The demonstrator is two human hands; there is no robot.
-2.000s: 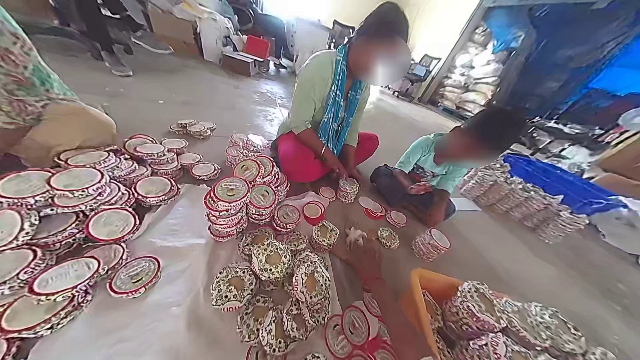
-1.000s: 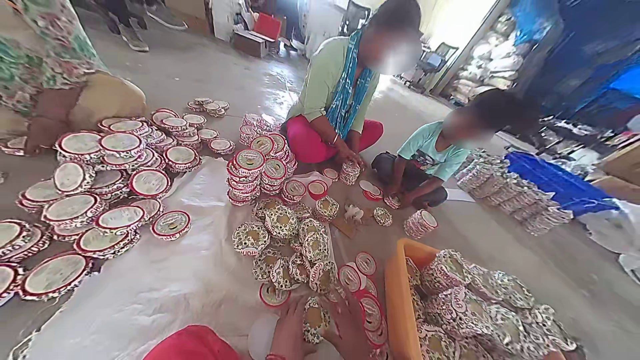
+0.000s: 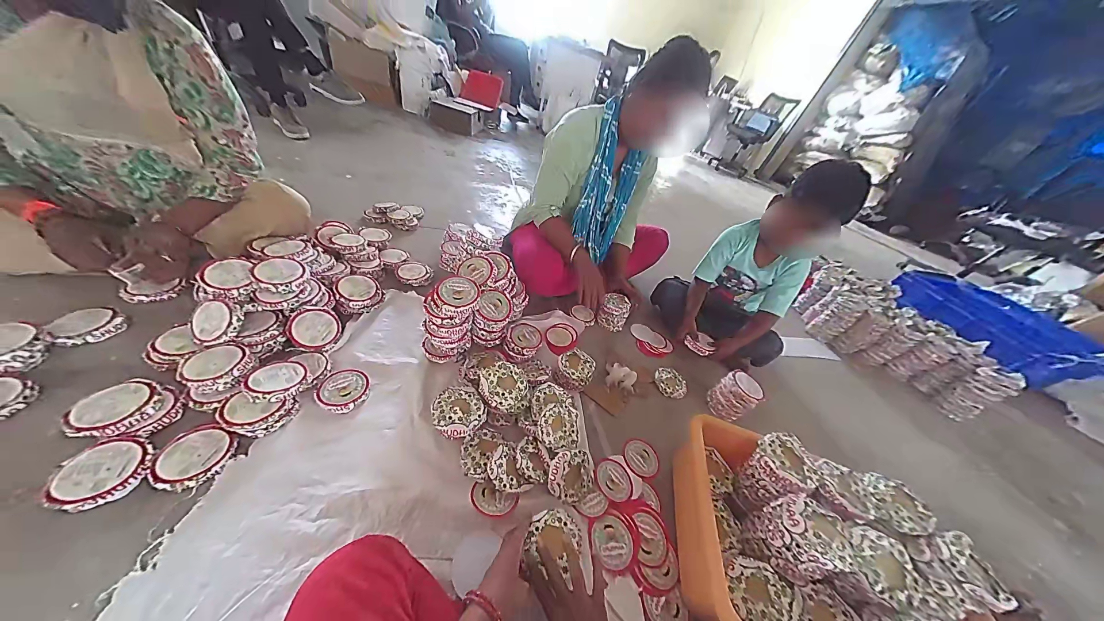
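At the bottom middle, my left hand (image 3: 507, 573) and my right hand (image 3: 565, 586) hold a round patterned piece (image 3: 554, 539) between them, its brown centre showing. Just above lies a heap of similar floral-patterned round pieces (image 3: 504, 388) on a white plastic sheet (image 3: 285, 509). Flat red-rimmed discs (image 3: 614, 539) are spread right beside my right hand. An orange crate (image 3: 697, 526) full of patterned round pieces (image 3: 802, 517) stands to the right. Stacks of red-rimmed pieces (image 3: 457, 297) rise behind the heap.
Many red-rimmed round pieces (image 3: 211, 362) cover the floor at left, near a seated person in floral clothing. Two people sit opposite, handling round pieces. Long rows of stacked pieces (image 3: 897, 336) lie by a blue crate (image 3: 1000, 323) at right. Chairs and boxes stand behind.
Two seconds ago one hand reached toward the pieces near the people opposite; now both hands are low in front of me, around a patterned piece.
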